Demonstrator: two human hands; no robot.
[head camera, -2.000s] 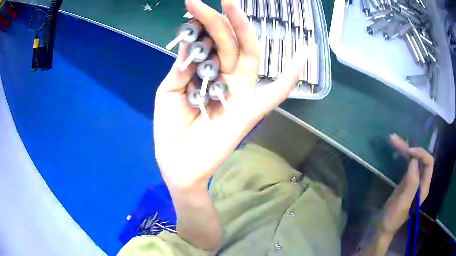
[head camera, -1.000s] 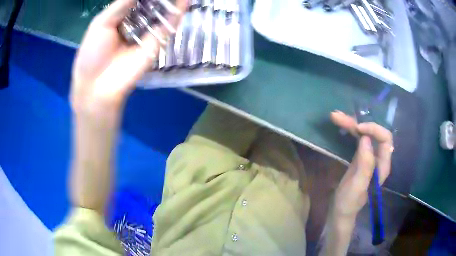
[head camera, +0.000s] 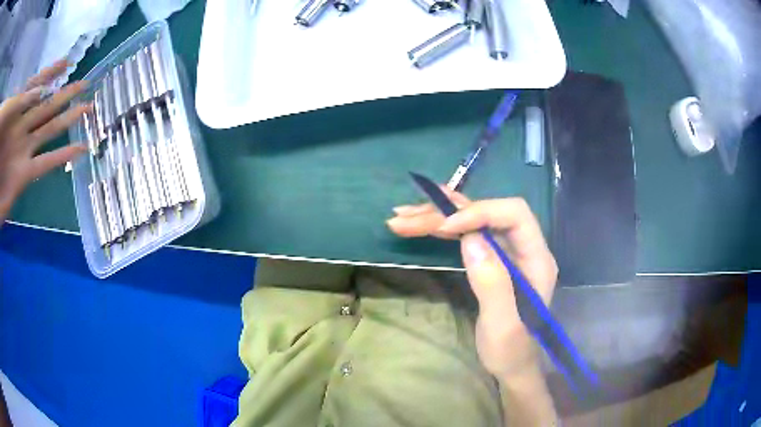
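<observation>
My left hand (head camera: 37, 129) is at the far left, cut off by the picture's edge, fingers spread, with nothing visible in it. Its fingertips are at the left side of the clear plastic box (head camera: 206, 179). Silver metal cylinders (head camera: 138, 188) lie in the box in two rows, with tiny yellow bits at the near ends. My right hand (head camera: 505, 275) holds blue-handled tweezers (head camera: 546, 313) over the bench's front edge. Their dark pointed tip points up and to the left.
A white tray (head camera: 359, 93) with loose cylinders is at the back. A pen (head camera: 488, 133), a small clear cap (head camera: 534, 135), a dark smartphone (head camera: 592, 179) and a white rounded case (head camera: 692, 127) lie right. Plastic bags (head camera: 709, 50) are at the back. A blue bin (head camera: 223, 402) is below.
The view has swung right. My left hand, which held several cylinders, is now open beside the clear box. My right hand still holds the tweezers, now with their tip clearly visible.
</observation>
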